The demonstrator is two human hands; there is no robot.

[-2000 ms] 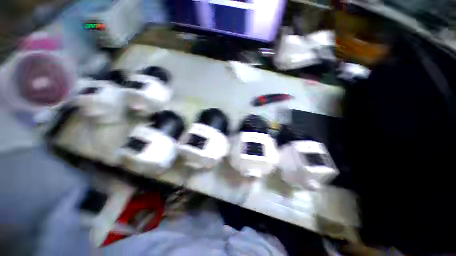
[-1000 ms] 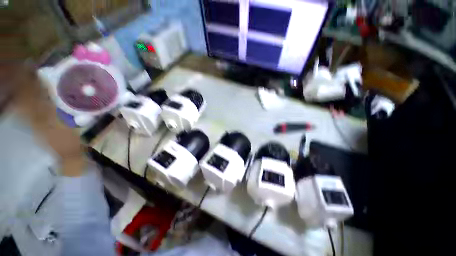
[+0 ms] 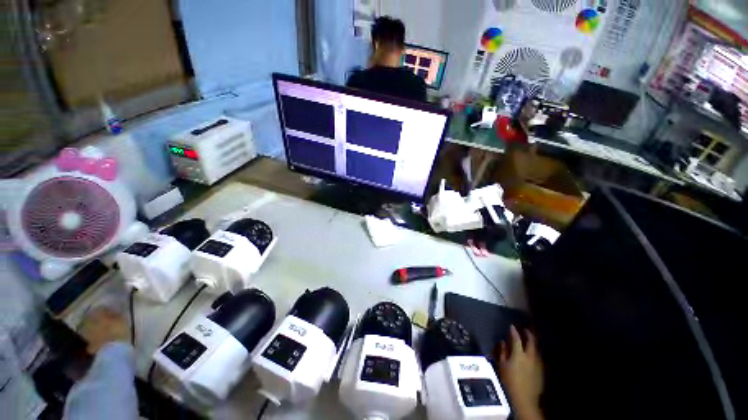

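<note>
Several white security cameras with black round heads stand on the pale bench. Two are at the left, one of them here [image 3: 230,257], and a front row runs to the right, including this camera [image 3: 380,361]. Thin black leads hang from some bases. My left hand [image 3: 107,330] is at the bench's left edge, beside the leftmost camera's lead; its fingers are blurred and I cannot tell what it holds. My right hand [image 3: 521,369] rests at the black mouse pad [image 3: 480,318], right of the last camera; anything under it is hidden.
A monitor [image 3: 361,138] with video panes stands behind the bench. A pink-and-white fan [image 3: 70,220], dark slab [image 3: 78,289] and power supply [image 3: 212,151] are left. A red-black knife [image 3: 421,274] lies mid-bench. A large black bin [image 3: 631,303] fills the right. A person [image 3: 389,70] is behind.
The view has tilted up and steadied, showing the room behind. My left arm has lowered to the bench's left edge. My right hand has come into view at the mouse pad.
</note>
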